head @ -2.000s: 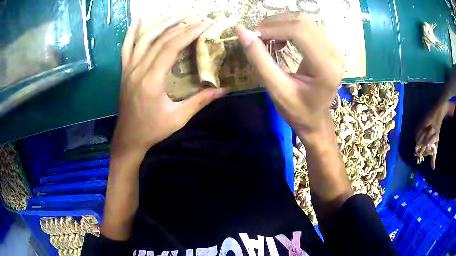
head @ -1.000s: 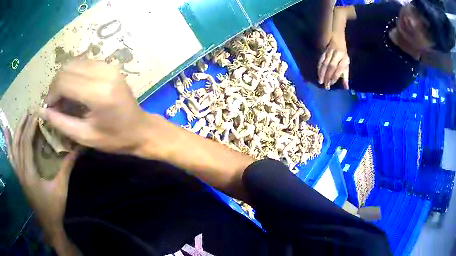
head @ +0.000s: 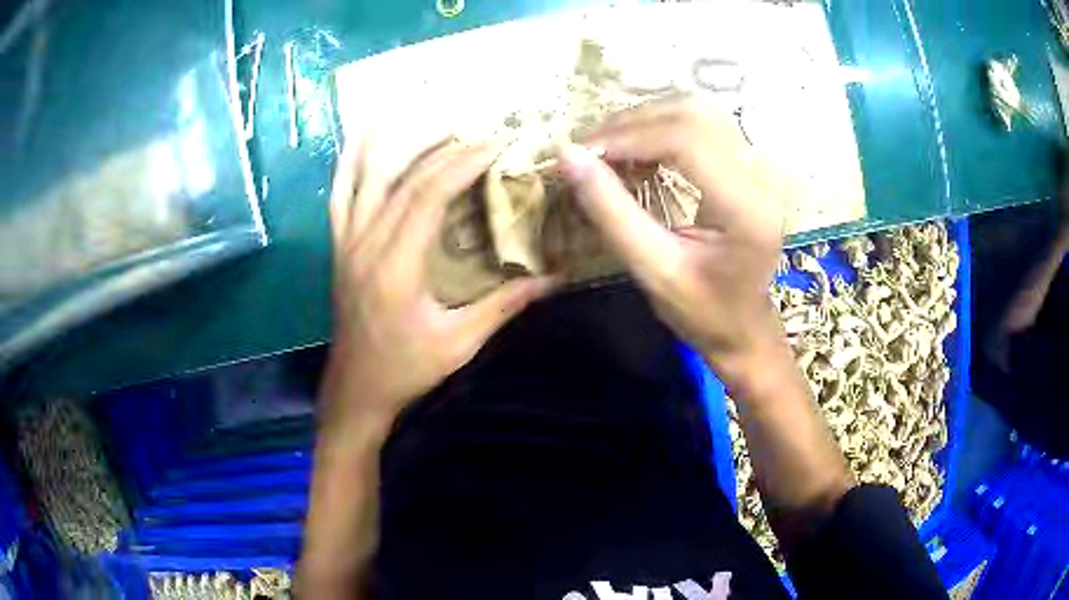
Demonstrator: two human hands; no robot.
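A beige, curved hollow figure part (head: pixel 513 223) stands between the fingers and thumb of my left hand (head: pixel 393 264), over the near edge of the tan work board (head: pixel 809 141). My right hand (head: pixel 692 199) pinches a thin pale stick (head: pixel 546 164) between thumb and forefinger. The stick lies across the top end of the part; its tip is blurred, so contact is unclear. A bundle of tan sticks (head: pixel 674 197) fans out on the board, partly behind my right hand. The board has dark spots and ring stains.
A blue crate (head: pixel 959 352) heaped with beige moulded arms (head: pixel 867 363) is at right, below the green bench (head: pixel 293 305). Loose white sticks (head: pixel 292 100) and a shiny clear sheet or box (head: pixel 129 152) are at left. More blue crates (head: pixel 223 504) stand lower left. A person's arm (head: pixel 1037 281) shows far right.
The view swung right towards the arm crate and the other person, then back to the board. Both hands still hold the part and stick, much as two seconds ago.
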